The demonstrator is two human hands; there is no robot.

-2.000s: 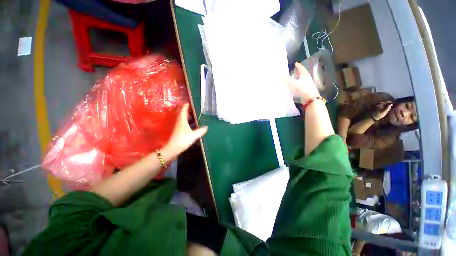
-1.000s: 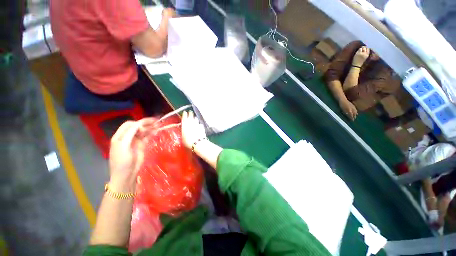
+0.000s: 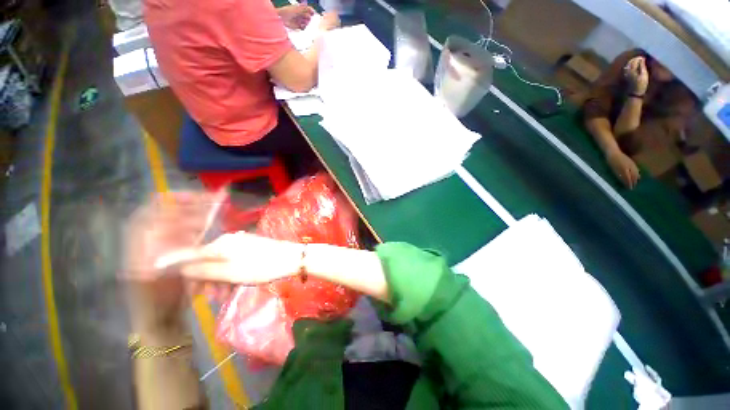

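Observation:
My left hand is strongly blurred at the left, above the floor. My right hand reaches across to it, and the two overlap or nearly touch. A thin pale strip shows by the hands, but blur hides whether either hand grips it. A shiny red plastic sack stands beside the bench, partly behind my right forearm. A stack of white bubble bags lies farther along the green bench. Another stack lies nearer, beside my right sleeve.
Bagged units stand beyond the far stack, near a thin white cable. A person in a coral shirt sits on a red stool at the far left. Another person sits across the green conveyor. A crumpled white cloth lies lower right.
My right hand left the far bag stack and both hands came together over the sack. They have since moved left, off the sack. The view has turned, bringing the coral-shirted person into sight.

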